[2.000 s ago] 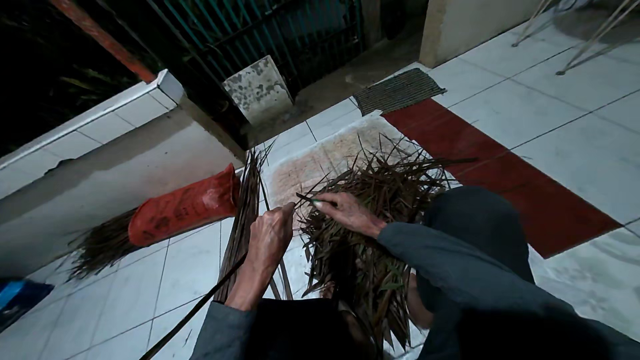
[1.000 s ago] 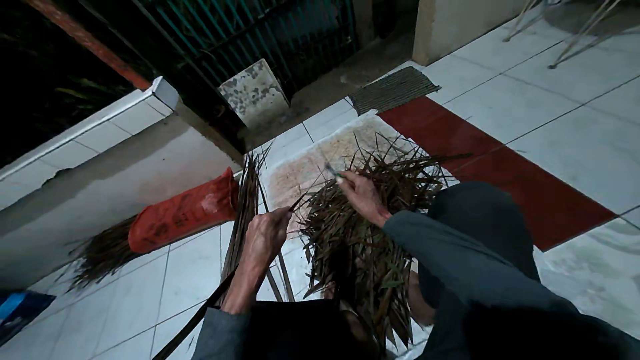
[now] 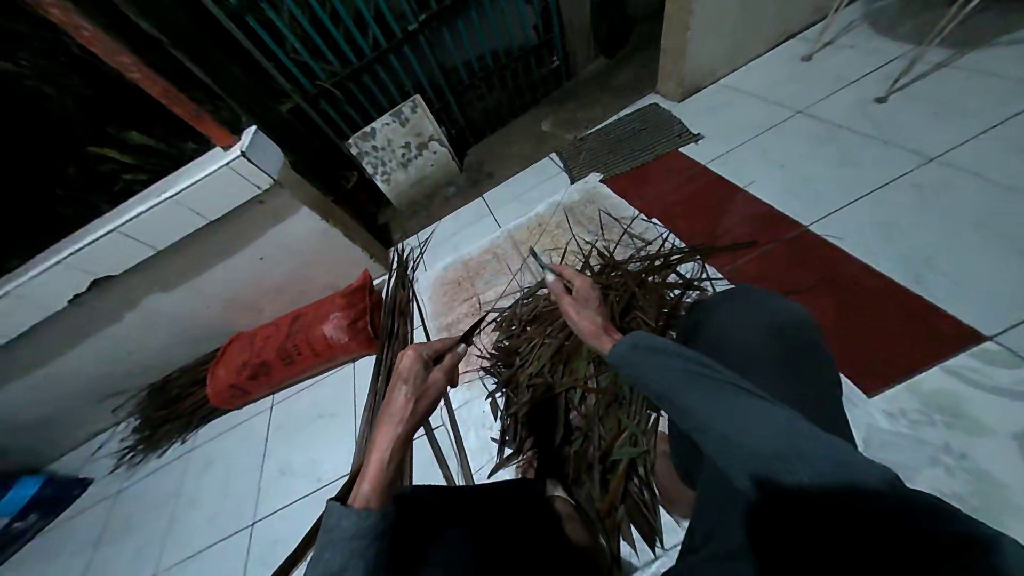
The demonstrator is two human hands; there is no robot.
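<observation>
My left hand (image 3: 424, 376) is closed on a long dark dried leaf strip (image 3: 474, 330), whose tip points up and right. My right hand (image 3: 582, 306) holds a small knife (image 3: 539, 259), its blade pointing up and left, a little apart from the left hand. Beneath and beside the right hand lies a heap of dried brown leaf pieces (image 3: 560, 384), spread over the floor between my legs. A bundle of long dried leaf strips (image 3: 392, 336) lies along the left hand and forearm.
A red sack (image 3: 296, 340) with dried stalks (image 3: 172, 400) poking out lies by the low wall (image 3: 176, 296). Ahead are a stained sheet (image 3: 496, 264), a grey mat (image 3: 628, 142), a concrete slab (image 3: 404, 152) and a metal gate (image 3: 432, 56). Thin metal legs (image 3: 928, 52) stand upper right.
Two seconds ago my hands were close together at the strip. The right hand with the knife has since moved away to the right of the left hand.
</observation>
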